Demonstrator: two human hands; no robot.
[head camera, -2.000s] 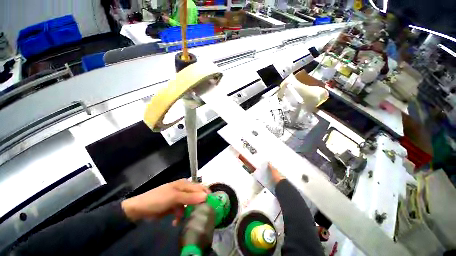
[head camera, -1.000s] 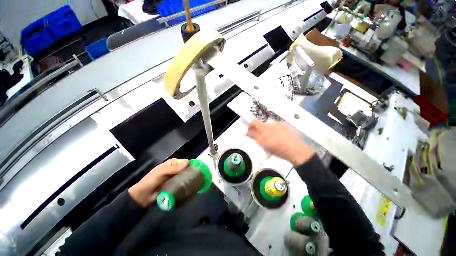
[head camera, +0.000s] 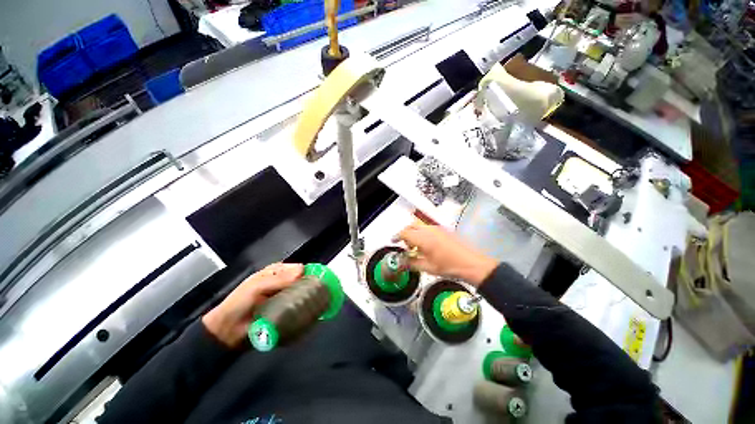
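Observation:
My left hand (head camera: 248, 302) holds a large grey-brown thread cone (head camera: 294, 310) by its side, tilted, its green base up and right. My right hand (head camera: 443, 250) is bent over a small grey-brown cone (head camera: 392, 272) on a green base in the rear dark cup (head camera: 381, 291). Its fingertips are at the cone's top; whether they pinch a thread is too small to tell. A yellow cone (head camera: 458, 307) on a green base sits in the cup beside it.
A metal pole (head camera: 348, 178) carries a tape roll (head camera: 331, 103) and a long pale bar (head camera: 530, 203) above the cones. Spare cones (head camera: 507, 370) lie at lower right. Clear bags (head camera: 505, 137) are farther ahead. Blue crates (head camera: 87, 54) stand far left.
My left hand has moved left from beside the cups, with the large cone. My right hand has come back to the small cone's top. The view has shifted, showing the spare cones.

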